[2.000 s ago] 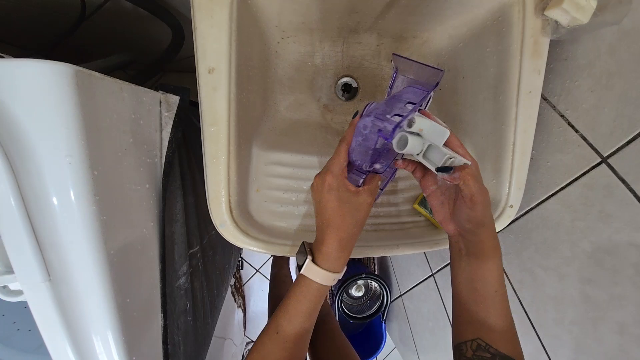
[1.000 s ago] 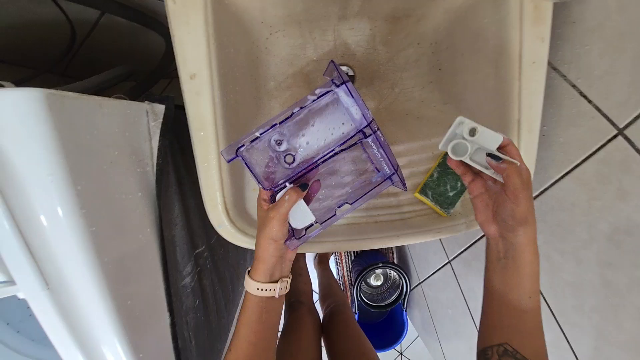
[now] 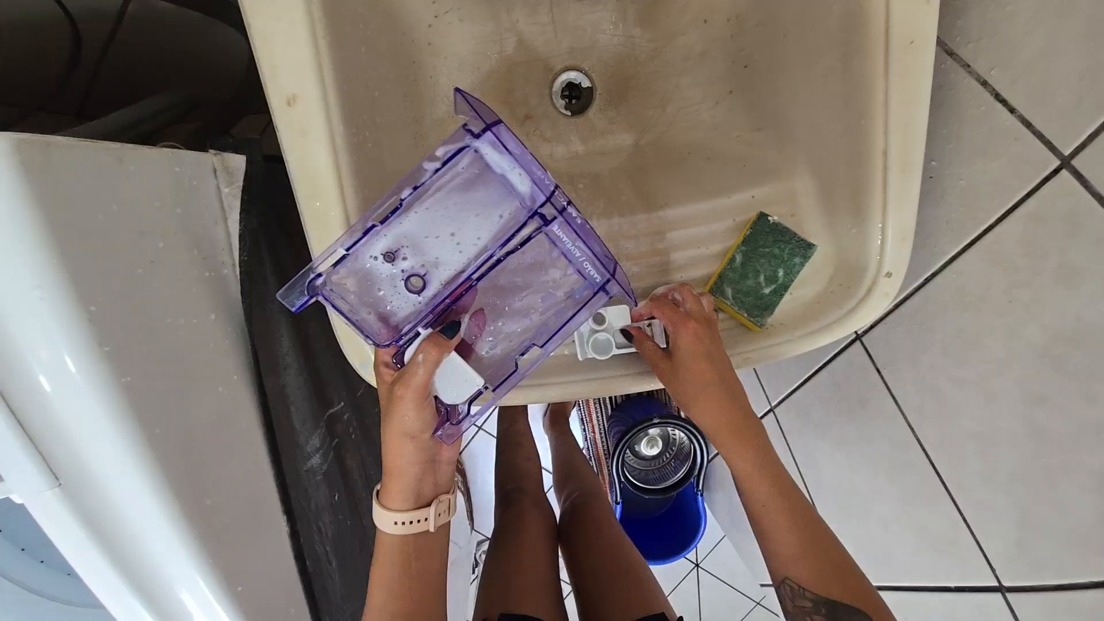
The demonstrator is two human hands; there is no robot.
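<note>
My left hand (image 3: 423,379) grips the near end of a translucent purple plastic detergent drawer (image 3: 431,233), tilted over the left side of the sink. Soapy bubbles coat its two compartments. A white plastic piece (image 3: 454,373) lies under my left thumb at that end. Close by the drawer's right corner, my right hand (image 3: 686,341) holds a white plastic insert (image 3: 602,335) with round openings, low over the sink's front edge. Just right of those fingers a green and yellow scouring sponge (image 3: 763,269) rests on the ribbed part of the sink.
The beige laundry sink (image 3: 906,172) has a drain (image 3: 572,92) toward the back. A white appliance (image 3: 129,345), likely a washing machine, stands at left. Below the sink are a blue mop bucket (image 3: 660,517) with a metal basket, a striped rug and my legs on the tiled floor.
Two seconds ago both hands were together at the drawer and insert; they then parted. Since one second ago my right hand has moved left with the insert, away from the sponge and toward the drawer.
</note>
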